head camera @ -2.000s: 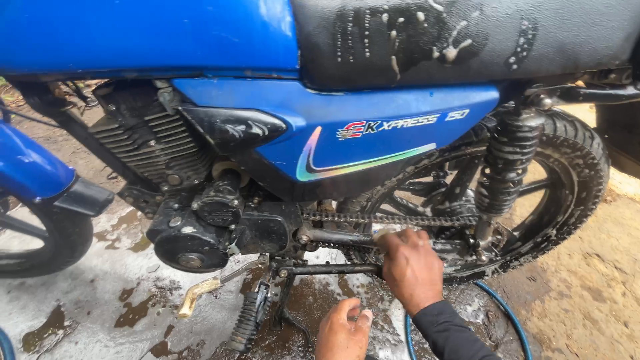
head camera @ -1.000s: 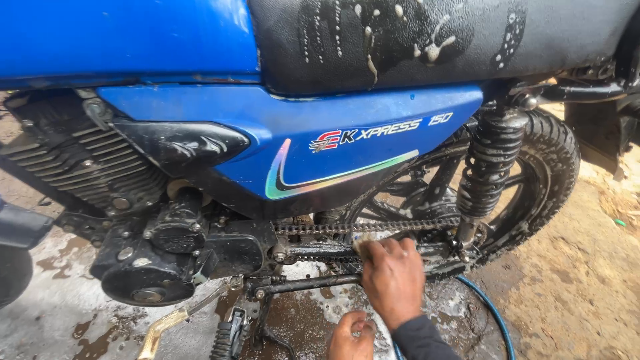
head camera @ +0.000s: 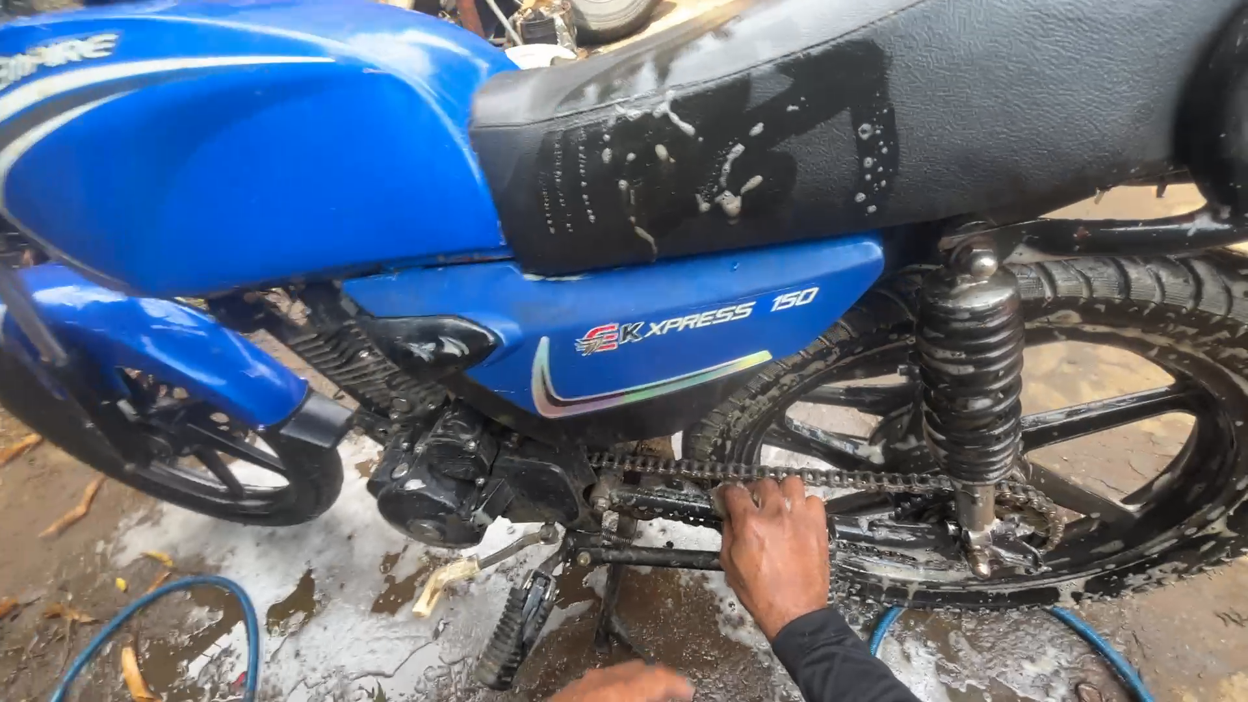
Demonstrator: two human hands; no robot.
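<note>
A blue motorcycle with a wet black seat [head camera: 741, 166] fills the head view, its rear wheel at the right. My right hand [head camera: 777, 551], in a dark sleeve, is curled over the swingarm [head camera: 663, 504] just under the drive chain [head camera: 829, 476]. Whatever lies beneath its fingers is hidden. My left hand [head camera: 624, 684] is blurred at the bottom edge, mostly cut off, lower and to the left of the right hand. Foam flecks cover the rear tyre [head camera: 975, 590] and the blue side panel [head camera: 682, 331] is above the chain.
A spring shock absorber [head camera: 972, 380] stands right of my right hand. The footpeg [head camera: 515, 629] and a lever with a pale worn end [head camera: 447, 585] stick out low down. A blue hose [head camera: 249, 624] lies on the wet, foamy ground. The engine [head camera: 439, 478] is at the left.
The view has shifted to take in more of the tank and front wheel. My right hand stays at the swingarm below the chain; my left hand now shows only at the bottom edge.
</note>
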